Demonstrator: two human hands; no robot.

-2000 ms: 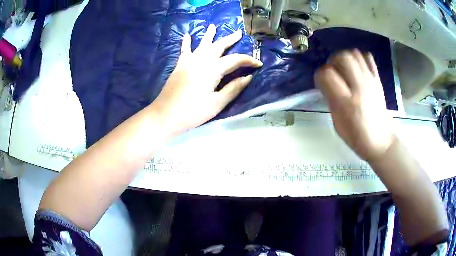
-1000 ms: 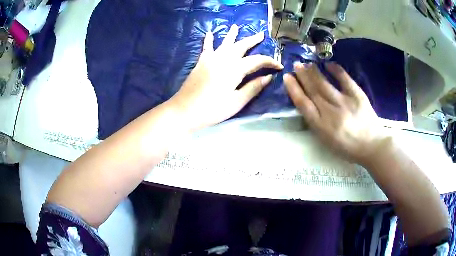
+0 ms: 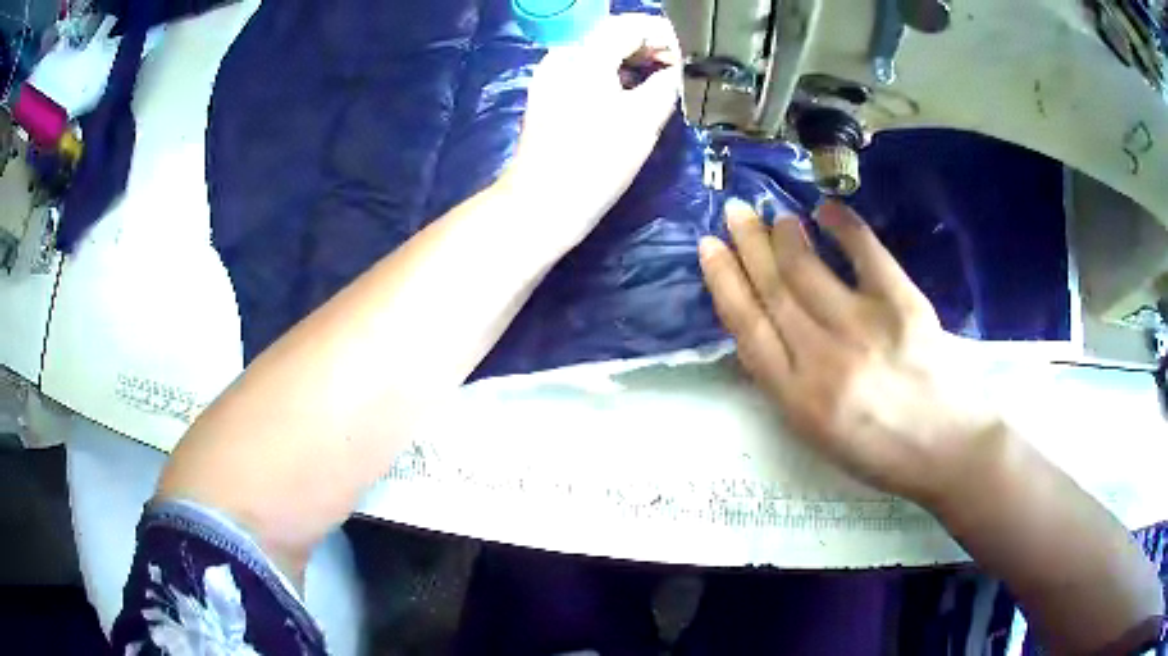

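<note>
The shiny navy quilted panel (image 3: 352, 167) lies on the white machine table, with a white edge showing along its near side. It passes under the presser foot (image 3: 715, 167), and more navy cloth lies right of the tension knob (image 3: 838, 169). My left hand (image 3: 596, 109) is on the panel's far part, left of the machine head, fingers curled; whether they pinch cloth is hidden. My right hand (image 3: 852, 352) lies flat, its fingertips on the panel just right of and nearer than the foot, holding nothing.
The cream machine head (image 3: 999, 90) spans the upper right. A blue rounded piece (image 3: 560, 16) is at the top, beside my left hand. Narrow navy cloth (image 3: 105, 147) and a pink-red spool (image 3: 39, 115) are at the far left. The table's curved front edge (image 3: 717, 561) carries printed scales.
My left hand has moved from lying spread beside the foot to the far side, its fingers now curled. My right hand has moved left, in from the cloth's right part, to near the foot.
</note>
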